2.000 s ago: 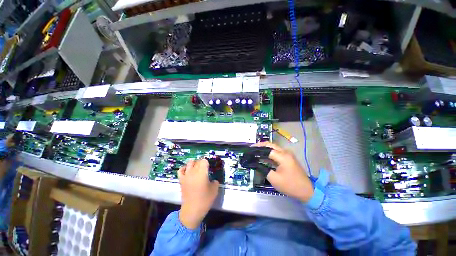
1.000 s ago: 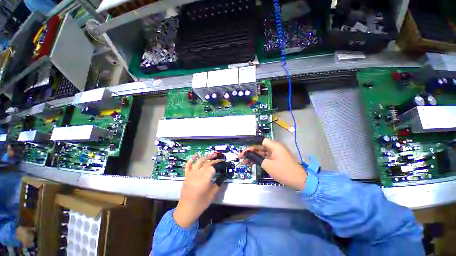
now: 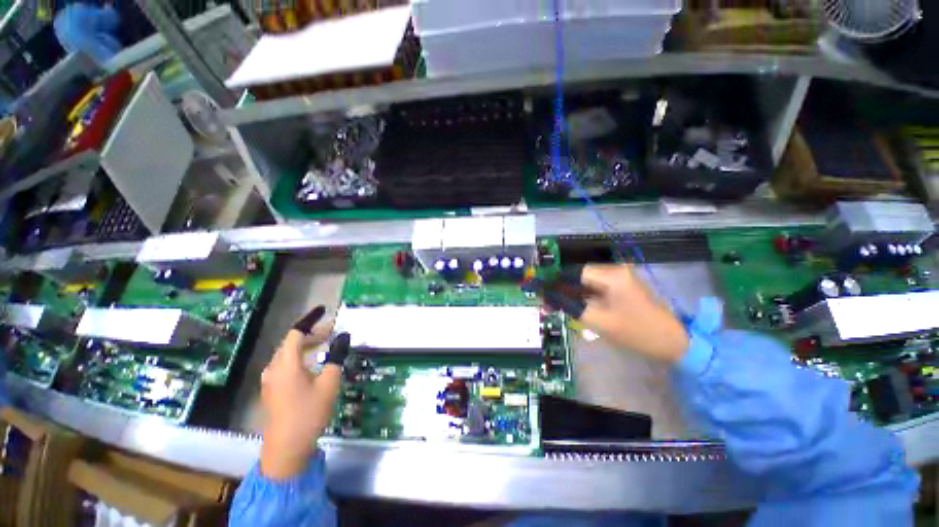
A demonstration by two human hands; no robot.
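Note:
A green circuit board (image 3: pixel 377 280) lies across the conveyor in front of me. It carries a long white-silver heatsink (image 3: pixel 438 328) across its middle and a finned heatsink (image 3: pixel 476 243) at its far edge. A red-black coil (image 3: pixel 453 396) stands near the board's near side. My left hand (image 3: pixel 299 386) is at the left end of the long heatsink, its black-cotted fingertips apart and empty. My right hand (image 3: pixel 618 309) is over the board's right edge, with black-cotted fingertips bunched and blurred; whether they hold a small part cannot be told.
More boards lie at the left (image 3: pixel 242 309) and right (image 3: pixel 736 278). The metal conveyor rail (image 3: pixel 412 476) runs along the near side. Bins with silvery parts (image 3: pixel 345 165) stand on the shelf behind. A blue coiled cord (image 3: pixel 559 124) hangs down toward my right wrist. Cartons (image 3: pixel 134 484) are at lower left.
Both hands have left the near part of the board: the left moved left, the right moved up and right to the board's edge. The coil is now uncovered. The view has tilted up.

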